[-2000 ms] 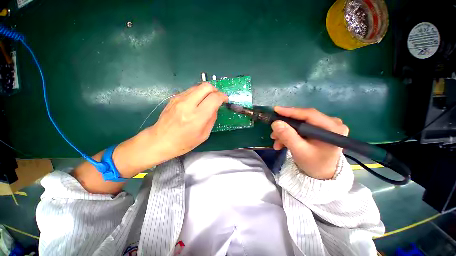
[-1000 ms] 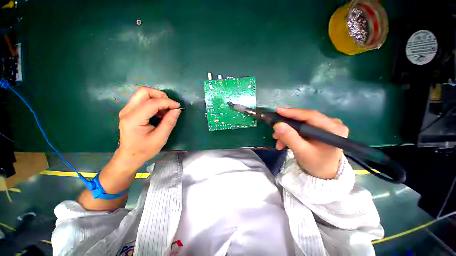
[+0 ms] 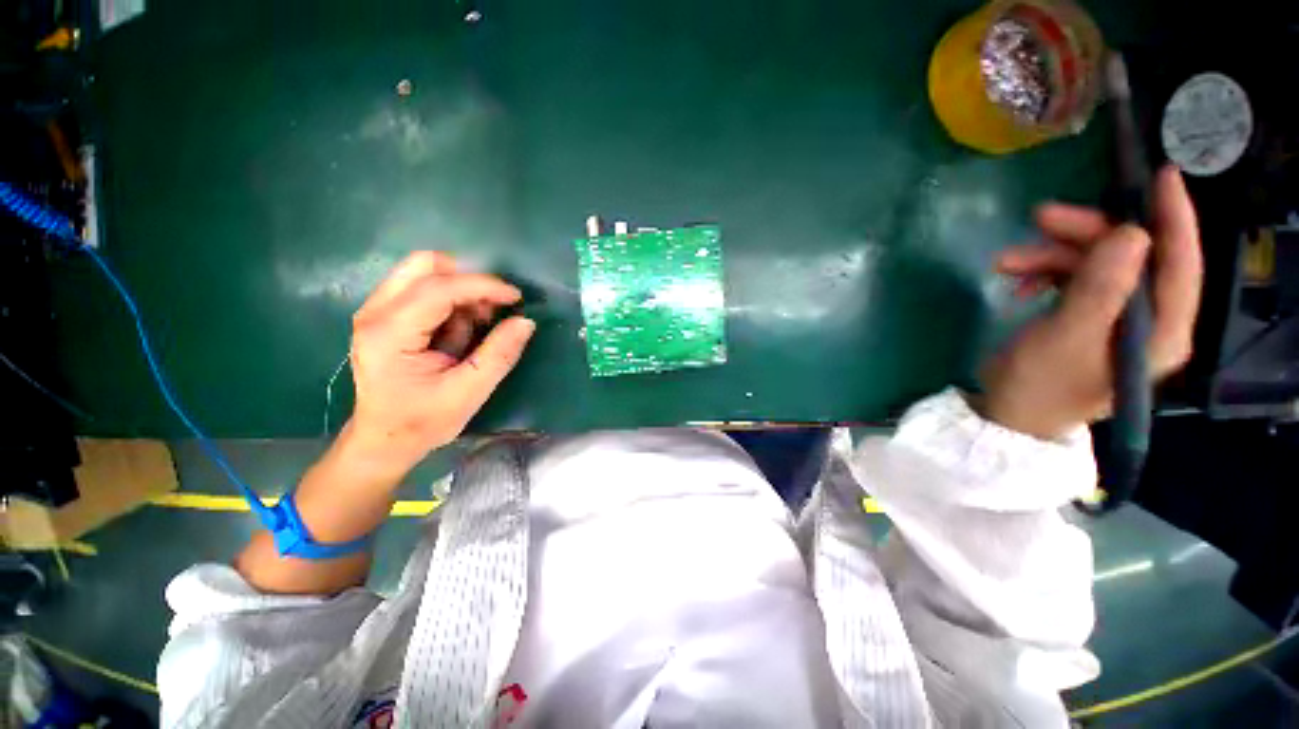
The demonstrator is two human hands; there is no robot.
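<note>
The green circuit board (image 3: pixel 653 302) lies flat on the dark green mat, with small pale connectors past its far edge. My left hand (image 3: pixel 435 342) is left of the board, not touching it, with thumb and index finger curled close. A thin strand of solder wire (image 3: pixel 336 387) runs beside its wrist; the wire's end at the fingertips cannot be made out. My right hand (image 3: pixel 1104 292), blurred, grips the black soldering iron (image 3: pixel 1131 328) upright at the right. The iron's tip points away from me, beside the right rim of the yellow tip-cleaner tub (image 3: pixel 983 103).
A blue strap (image 3: pixel 296 530) is on my left wrist, its cord (image 3: pixel 150 363) running off left. A black box with a round pale label (image 3: pixel 1207 124) stands far right. Small specks lie on the mat (image 3: pixel 769 143). Items line the bench's left edge.
My left hand moved left off the board, then stayed beside it. My right hand lifted the iron from the board and swung it right and away, beside the tub. The board stays down.
</note>
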